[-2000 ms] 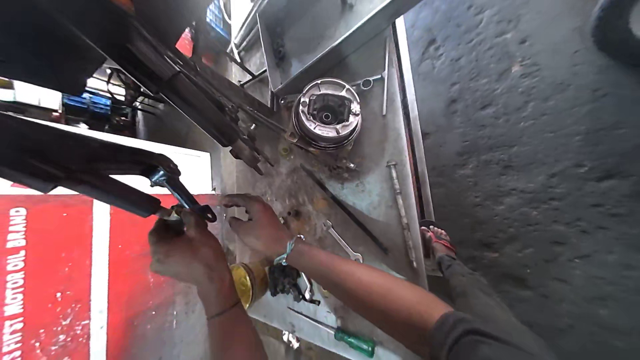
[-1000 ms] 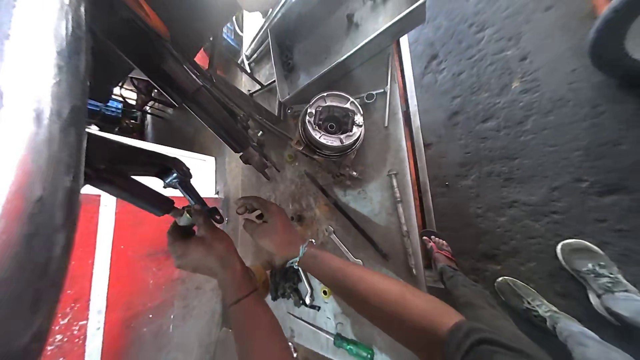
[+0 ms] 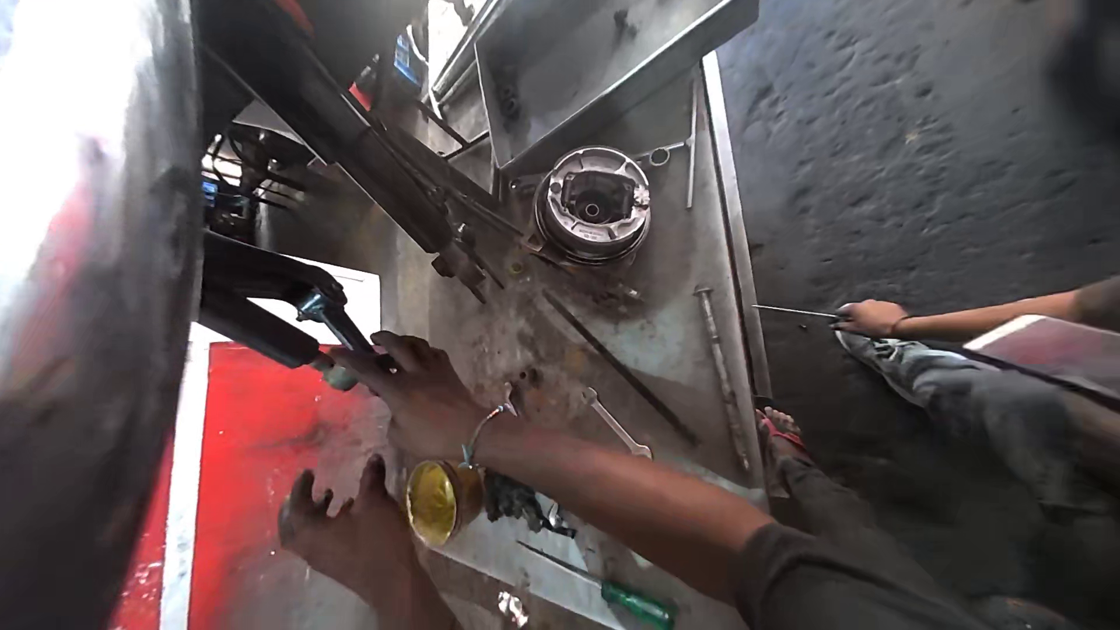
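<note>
My right hand (image 3: 420,376) reaches across to the end of a dark shock absorber (image 3: 262,328) and the metal link (image 3: 337,319) beside it, fingers on a small pale bushing (image 3: 339,376). How firmly it grips is hidden. Below it my left hand (image 3: 337,516) is raised with its fingers apart and nothing in them. A tub of yellow grease (image 3: 433,503) stands just right of my left hand. A dark, greasy cluster of parts (image 3: 516,500) lies under my right forearm.
On the metal bench lie an open-end wrench (image 3: 617,423), a green-handled screwdriver (image 3: 634,604), a long bolt (image 3: 722,376), a dark rod (image 3: 621,367) and a brake drum assembly (image 3: 595,206). Another person's hand (image 3: 871,317) holds a thin rod at the right.
My left hand has come away from the shock absorber end and moved down, opening. My right hand has moved left onto that end. Another person's arm has appeared at the right.
</note>
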